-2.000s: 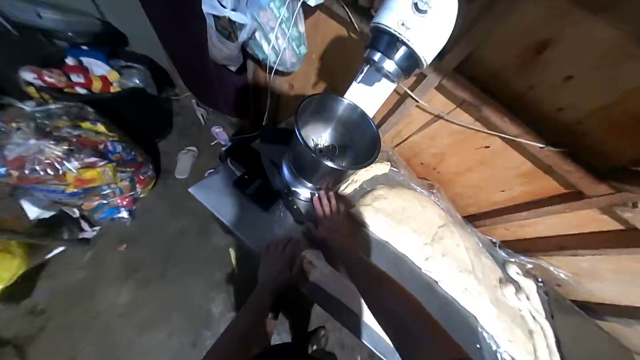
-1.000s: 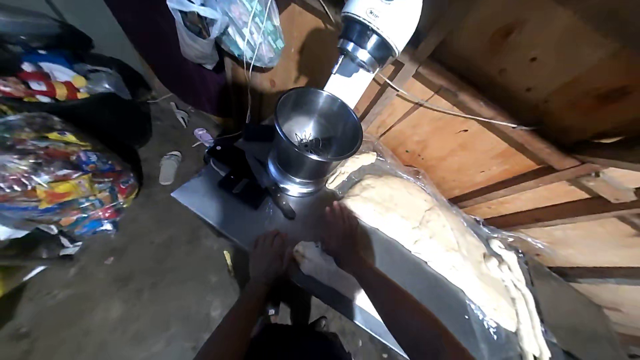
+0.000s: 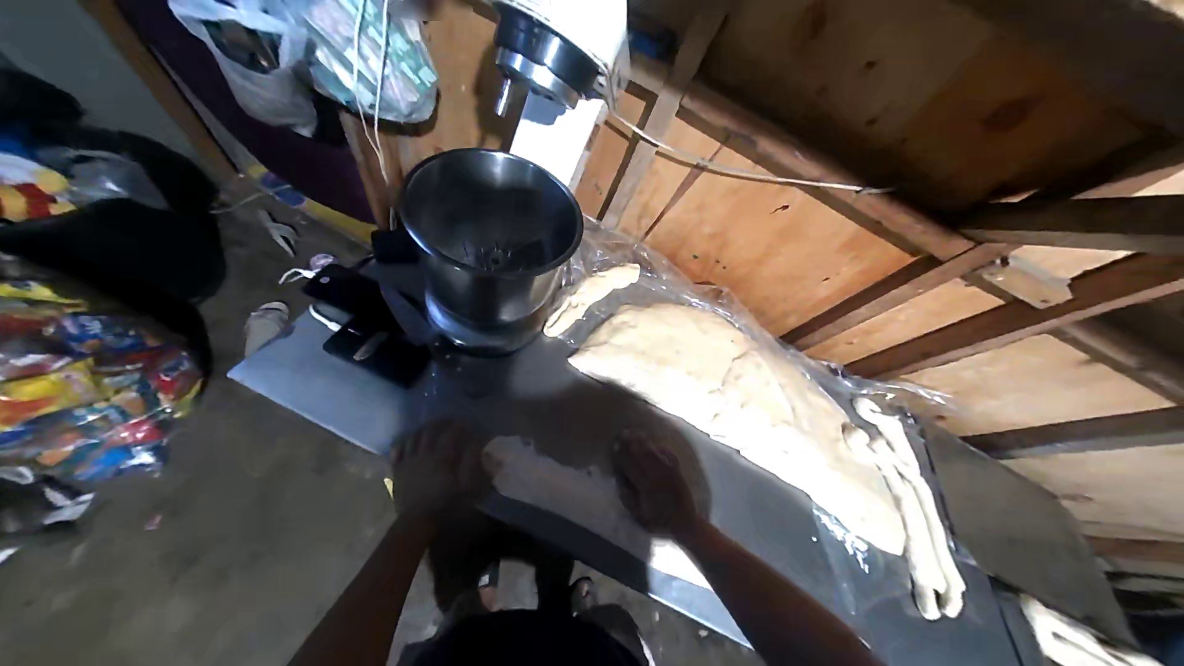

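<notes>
A strip of dough lies on the grey metal tabletop near its front edge. My left hand is at the strip's left end, fingers forward; the shade hides whether it touches. On the other side my right hand lies low at the strip's right part, its grip unclear in shadow. Behind them a large dough mass rests on clear plastic film, with a small dough piece at its left and thin dough ropes at its right. A steel mixer bowl stands behind my left hand.
The raised head of a stand mixer hangs over the bowl's back. Dark phones lie left of the bowl. Plastic bags hang behind, and a pile of colourful packets is at the far left. Wooden wall framing borders the table.
My hands were close together near the bowl two seconds ago; they are now farther apart, at either side of the dough strip. More of the strip shows between them.
</notes>
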